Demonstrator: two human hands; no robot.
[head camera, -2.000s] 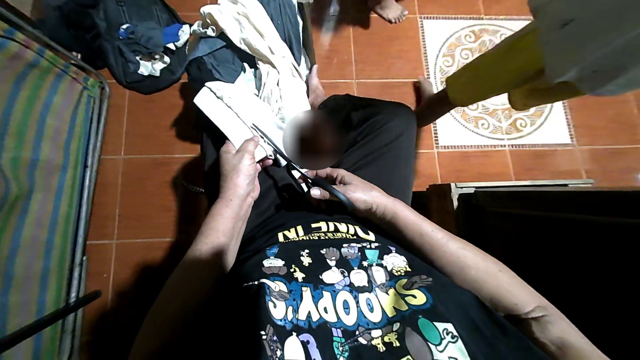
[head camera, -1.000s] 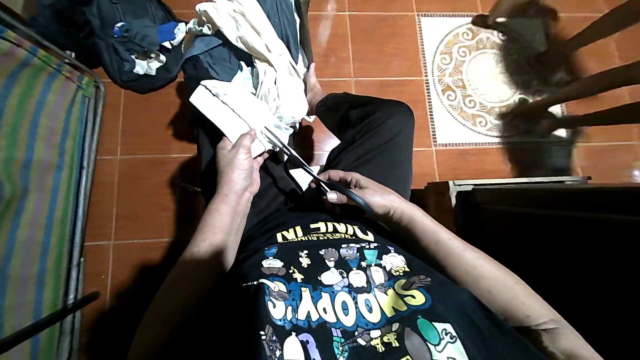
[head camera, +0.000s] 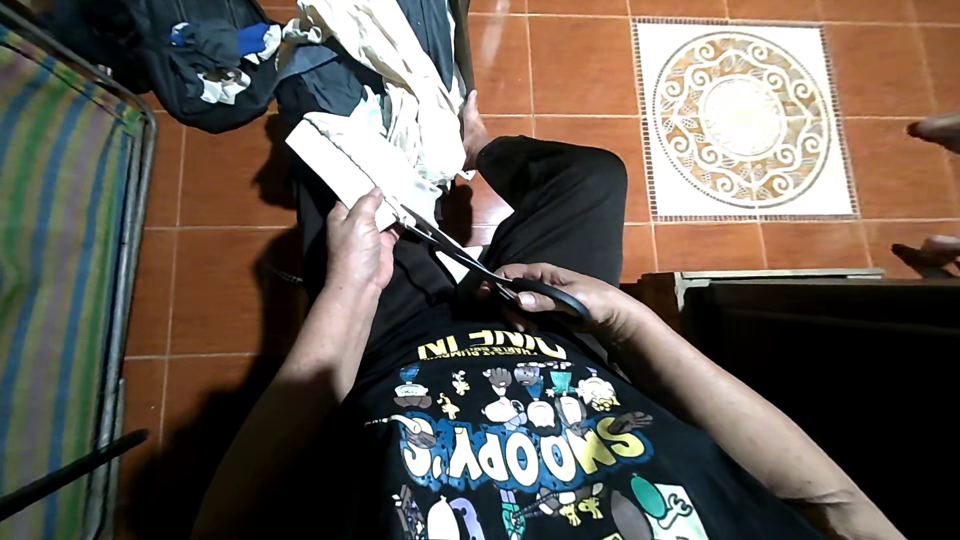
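Observation:
My left hand (head camera: 360, 244) grips the near end of a flat white piece (head camera: 337, 169), card or stiff cloth, with white fabric lying along it. In my right hand (head camera: 566, 296) is a pair of scissors (head camera: 469, 259) with black handles, its blades pointing up and left to the edge of the white piece beside my left fingers. How far the blades are apart is hard to tell. A small white piece (head camera: 456, 262) shows under the scissors, over my dark trousers. Cream and white cloth (head camera: 412, 97) is heaped just beyond the white piece.
A black bag (head camera: 217, 101) with dark, blue and white cloths stands at the upper left. A striped fabric panel on a metal frame (head camera: 139, 225) runs down the left side. Dark furniture (head camera: 780, 274) is at the right. Parts of another person's feet (head camera: 941, 131) show at the right edge.
The other person's legs and their shadow have moved off the patterned floor tile to the right edge. My hands stay in nearly the same place, still holding the white piece and scissors.

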